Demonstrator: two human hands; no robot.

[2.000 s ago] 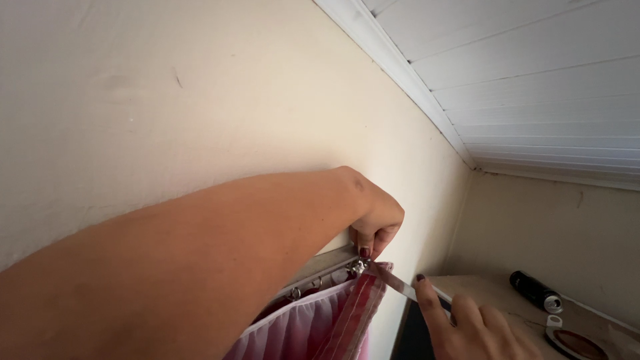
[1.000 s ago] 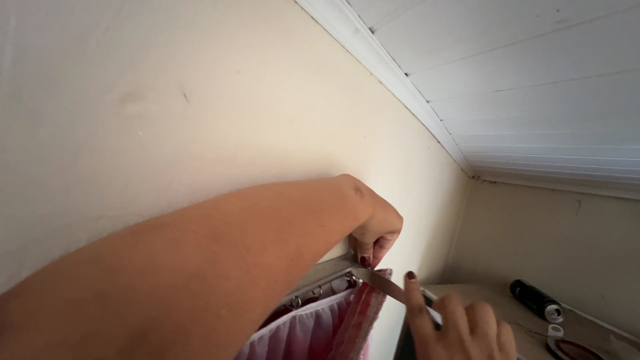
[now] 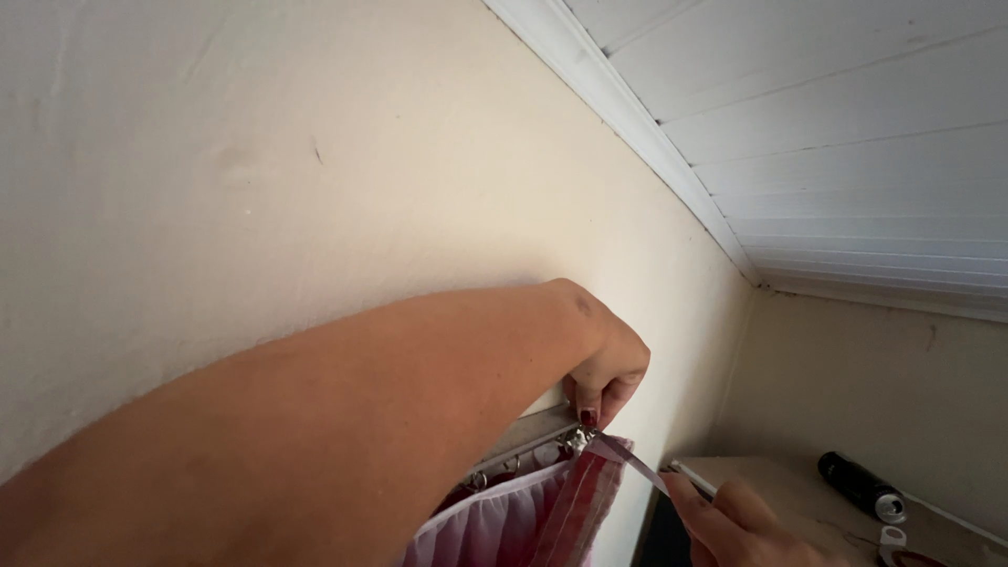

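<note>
My left hand (image 3: 610,366) reaches over the top of a curtain, its thumb and fingers pinched at the end of the curtain rail (image 3: 535,433), by a small shiny metal piece (image 3: 579,438). What exactly lies between those fingertips is hidden. My right hand (image 3: 732,520), at the lower right, grips a flat metal blade (image 3: 634,465), likely a table knife, its tip against that shiny piece. Below hang a sheer pink curtain (image 3: 488,524) on metal rings (image 3: 513,463) and a red fabric band (image 3: 579,504) with stitching.
The cream wall (image 3: 354,197) runs along behind my left arm, up to a white panelled ceiling (image 3: 850,118). At the lower right, a black drink can (image 3: 862,487) lies on its side on a flat beige surface (image 3: 756,480), near scissors handles (image 3: 894,543), partly out of frame.
My right hand's index finger, raised off the blade one second ago, now lies along it. My left hand stays at the rail end.
</note>
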